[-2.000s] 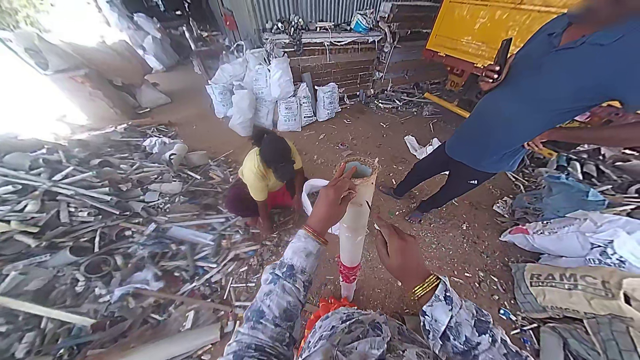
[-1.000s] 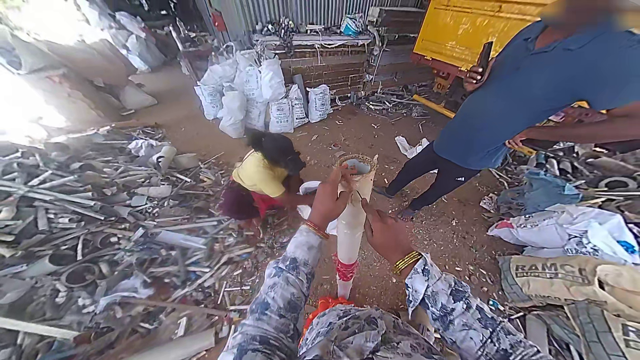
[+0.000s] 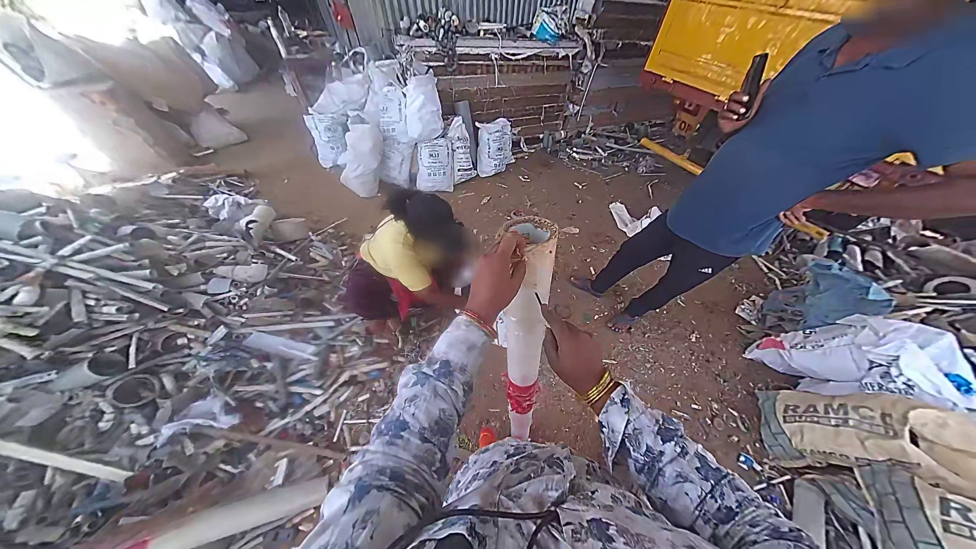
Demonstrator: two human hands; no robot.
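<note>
A whitish plastic pipe (image 3: 526, 328) stands upright before me, its open, brownish, rough rim at the top and a red wrapping (image 3: 521, 393) round its lower part. My left hand (image 3: 497, 278) grips the pipe's rim at the left side, fingers over the edge. Against the pipe's right side, lower down, is my right hand (image 3: 572, 354), closed round a small thin dark tool (image 3: 540, 300), perhaps a blade, whose tip points up at the pipe wall. Most of that tool is hidden in the fingers.
Pipe scraps (image 3: 152, 305) heap up on the left. A person in a yellow top (image 3: 396, 255) crouches just beyond the pipe; another in a blue shirt (image 3: 770, 168) stands at right. White sacks (image 3: 393, 122) stand behind, near a yellow vehicle (image 3: 709, 46). Printed sacks (image 3: 846, 427) lie at lower right.
My right hand has moved from beside the pipe's top to lower along its right side. My left hand stays at the rim. The crouching person has shifted posture.
</note>
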